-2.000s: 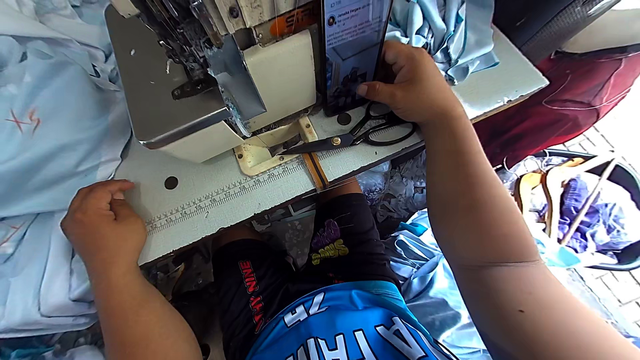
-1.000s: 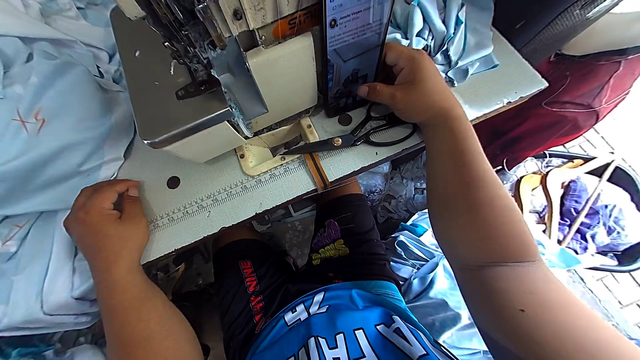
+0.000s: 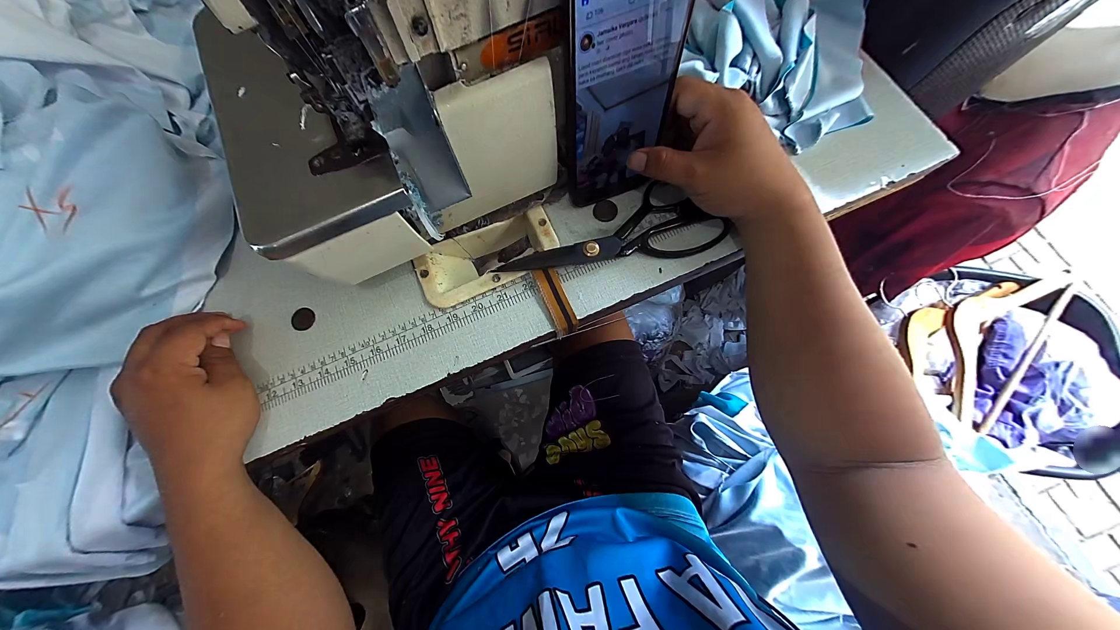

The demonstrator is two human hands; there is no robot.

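My right hand (image 3: 731,149) grips the lower right edge of a smartphone (image 3: 617,105), its thumb over the lit screen. The phone stands nearly upright against the front of an overlock sewing machine (image 3: 499,131). Black-handled scissors (image 3: 604,250) lie just below it, blades pointing left over the machine's cream base plate. My left hand (image 3: 188,376) rests with curled fingers on the left front edge of the sewing table (image 3: 350,385); nothing shows in it, though its palm is hidden.
A printed measuring scale (image 3: 394,341) runs along the table's front, crossed by a yellow-brown band (image 3: 556,300). Light blue fabric (image 3: 105,236) is heaped at left, more cloth (image 3: 779,61) behind my right hand. A tub (image 3: 1094,306) with wooden hangers (image 3: 965,350) and purple cloth stands at right.
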